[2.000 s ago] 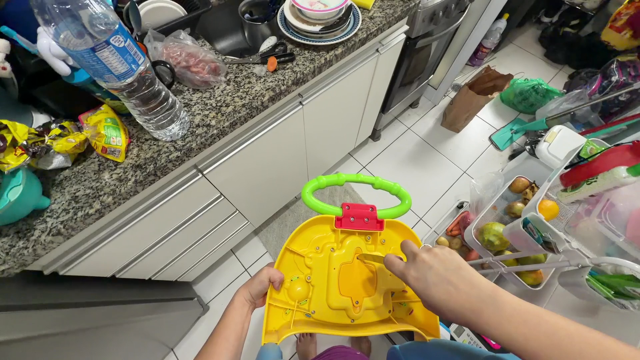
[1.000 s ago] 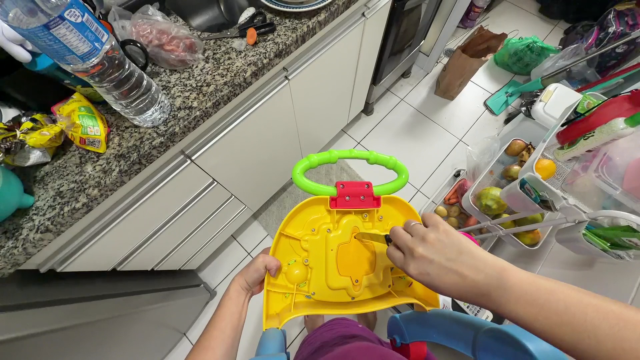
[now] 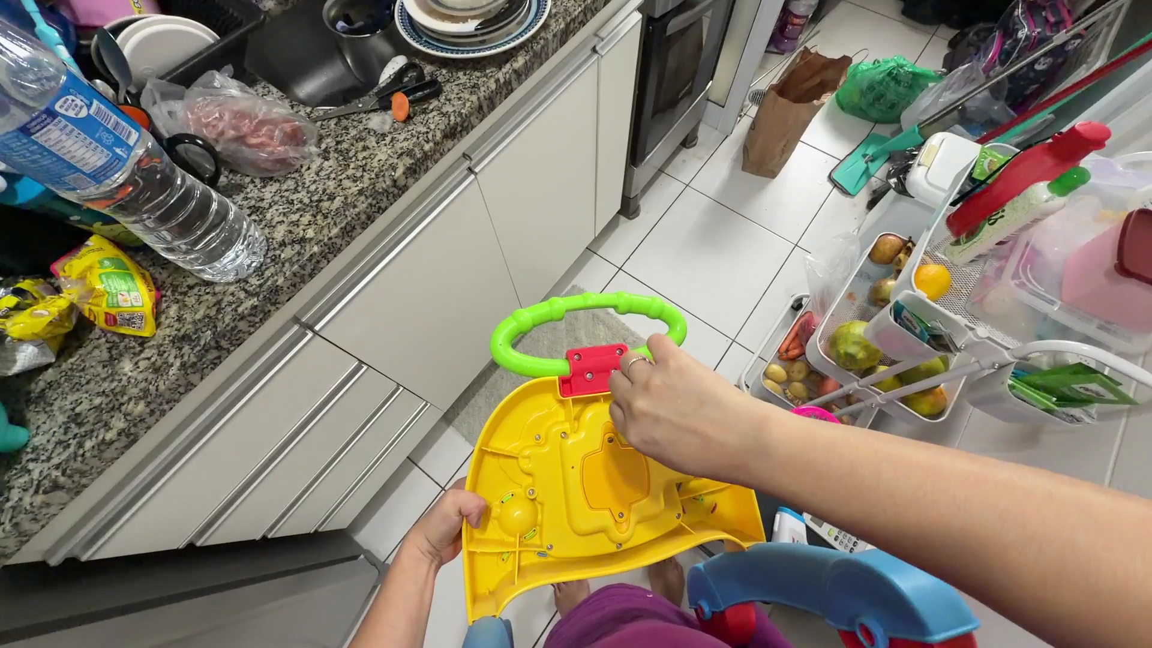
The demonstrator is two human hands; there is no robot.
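A yellow plastic toy panel (image 3: 540,450) with screws and molded ribs faces me with its inner side. A green plastic ring handle (image 3: 531,315) joins its top edge through a red plastic bracket (image 3: 589,369). My left hand (image 3: 447,525) grips the panel's left edge, thumb on the inner side. My right hand (image 3: 675,405) lies over the panel's upper right, its curled fingers beside the bracket; whatever they may hold is hidden. Blue plastic toy parts (image 3: 810,580) with red pieces are below right, near my lap.
A granite counter (image 3: 342,207) at left bears a plastic water bottle (image 3: 162,189), scissors (image 3: 387,94), bagged meat and stacked plates (image 3: 477,36). White cabinets stand below it. At right is a tiered basket cart (image 3: 837,324) with produce. A paper bag (image 3: 792,112) stands on the tiled floor.
My right hand has moved up from the panel's middle to beside the red bracket. The thin tool seen in its fingers earlier is no longer visible. My left hand still holds the left edge.
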